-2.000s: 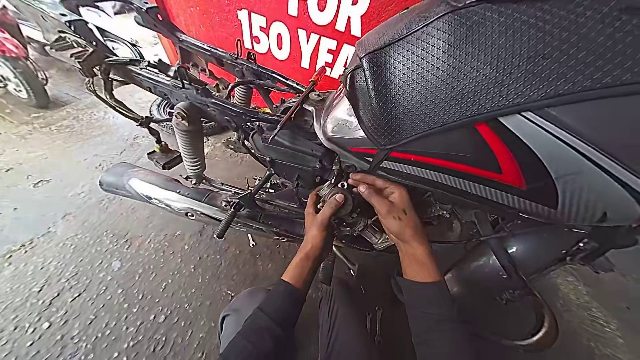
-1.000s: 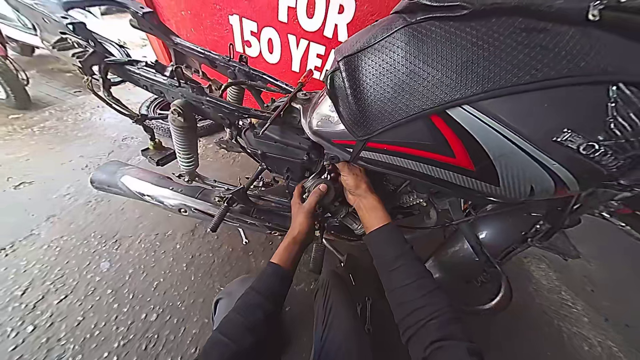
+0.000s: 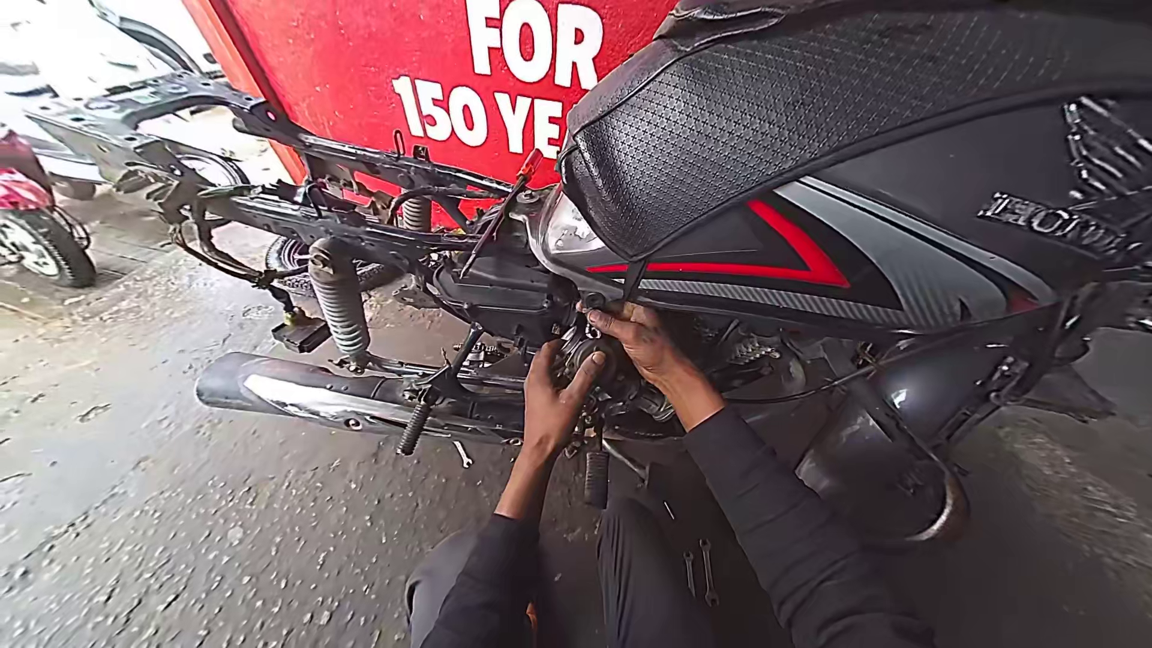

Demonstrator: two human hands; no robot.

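Note:
A Honda motorcycle with its rear frame (image 3: pixel 360 229) bare stands across the view. My left hand (image 3: pixel 558 391) grips a round metal part (image 3: pixel 585 354) at the engine, below the rear end of the fuel tank (image 3: pixel 810 238), with the thumb on its face. Just above and to the right, my right hand (image 3: pixel 643 340) has its thumb and fingertips at a small fitting (image 3: pixel 592 310) by the top of that part; whether it pinches the fitting is hard to tell. A black textured cover (image 3: pixel 765 117) lies over the tank.
Wrenches (image 3: pixel 708 571) lie on the ground by my knee, and another wrench (image 3: pixel 463 454) lies below the silver exhaust muffler (image 3: pixel 297 391). A screwdriver (image 3: pixel 504 211) leans on the frame. A footrest (image 3: pixel 596 477) sticks out below my hands. Behind stands a red wall (image 3: pixel 360 54).
My right hand's fingers, raised above the round part two seconds ago, are now lower and close against the fitting. My left hand stays on the round part.

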